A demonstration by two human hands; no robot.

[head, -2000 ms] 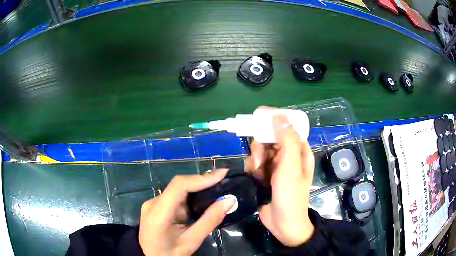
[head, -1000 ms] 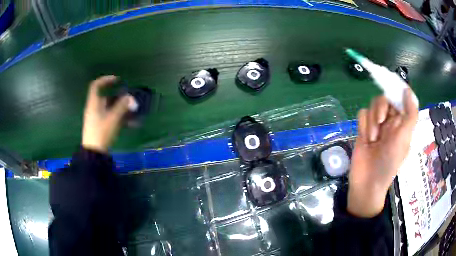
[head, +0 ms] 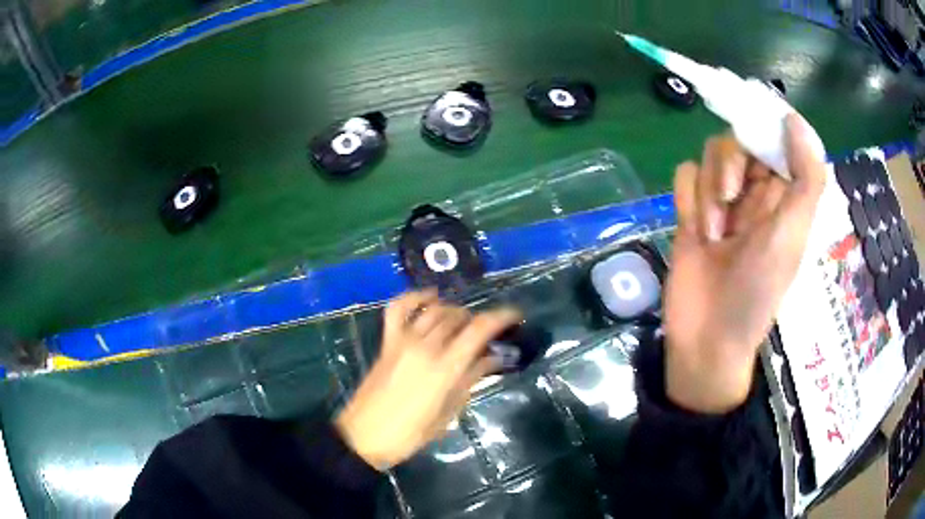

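My left hand (head: pixel 431 370) is blurred, with its fingertips on the left side of a black housing (head: pixel 522 350) low over the clear blister tray (head: pixel 593 360); the fingers partly hide it. Another black housing (head: pixel 424 235) with a white ring lies on the tray just above my hand. A grey-faced unit (head: pixel 609 274) sits in the tray at the right. My right hand (head: pixel 735 253) is raised and holds the white glue bottle (head: pixel 756 112), its green tip pointing up and left over the belt.
Several black housings (head: pixel 340 157) lie in a row on the green conveyor belt (head: pixel 254 112), beyond its blue edge (head: pixel 203 319). At the right are newspaper sheets (head: pixel 811 355) with rows of black covers (head: pixel 887 243), next to a carton (head: pixel 862 492).
My left hand has let go of a housing on the belt and come back to the tray. The housing there has shifted slightly right. The view has turned; my right hand still holds the bottle.
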